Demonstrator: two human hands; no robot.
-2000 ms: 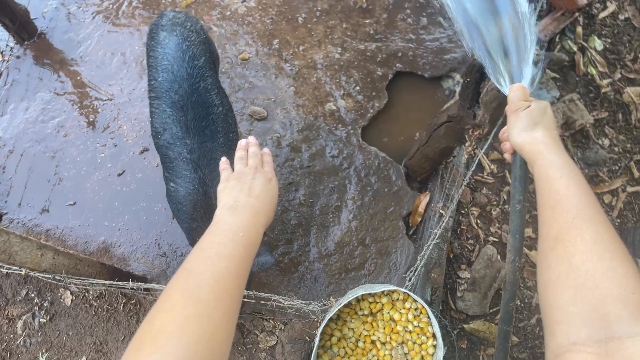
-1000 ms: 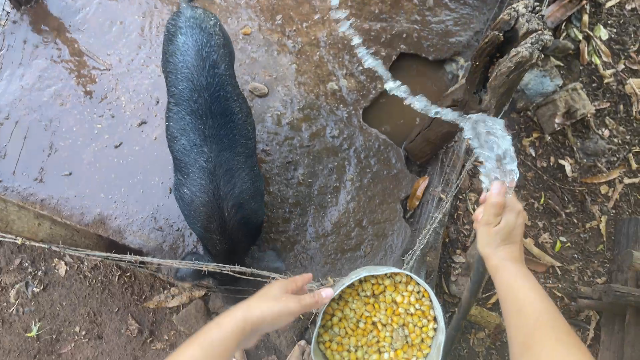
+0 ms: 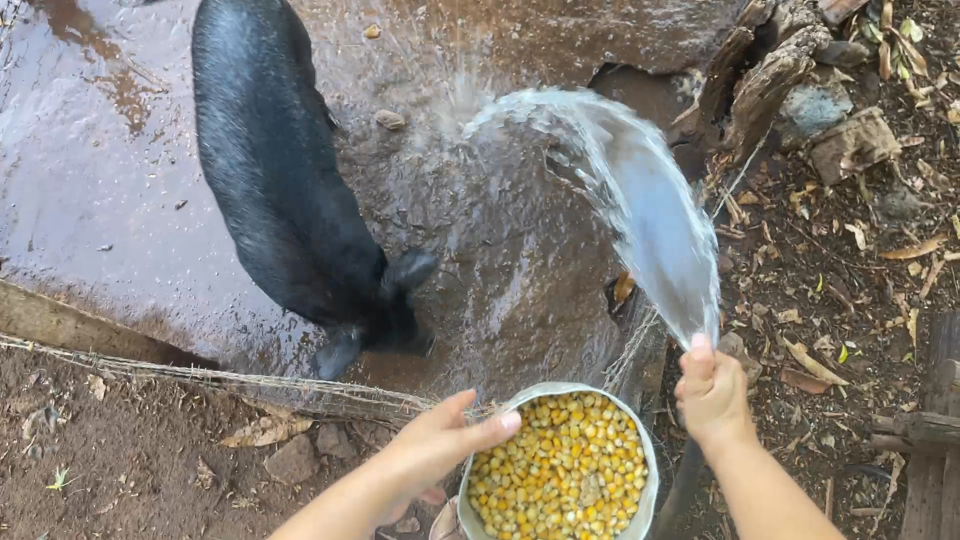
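My right hand [image 3: 714, 394] grips the end of a dark hose [image 3: 681, 484], its thumb at the mouth, and a fanned spray of water [image 3: 652, 202] arcs left onto wet ground. My left hand [image 3: 450, 442] is at the left rim of a round container [image 3: 651, 480] full of yellow corn kernels [image 3: 559, 465]; its thumb lies over the rim, and its other fingers are partly hidden, so a firm hold cannot be told. A black pig [image 3: 277, 165] stands on the wet floor, head low, just beyond the wire.
A barbed wire strand [image 3: 225, 379] crosses in front of the pig, above a board [image 3: 82, 322]. A weathered stump [image 3: 772, 75] stands beside a water-filled hole [image 3: 649, 94]. Stones [image 3: 855, 142], dry leaves and wooden planks [image 3: 930, 480] lie on the right.
My left hand has come down from over the pig to the corn container's rim. The pig's head has turned to the right. The water now arcs left in a broad fan.
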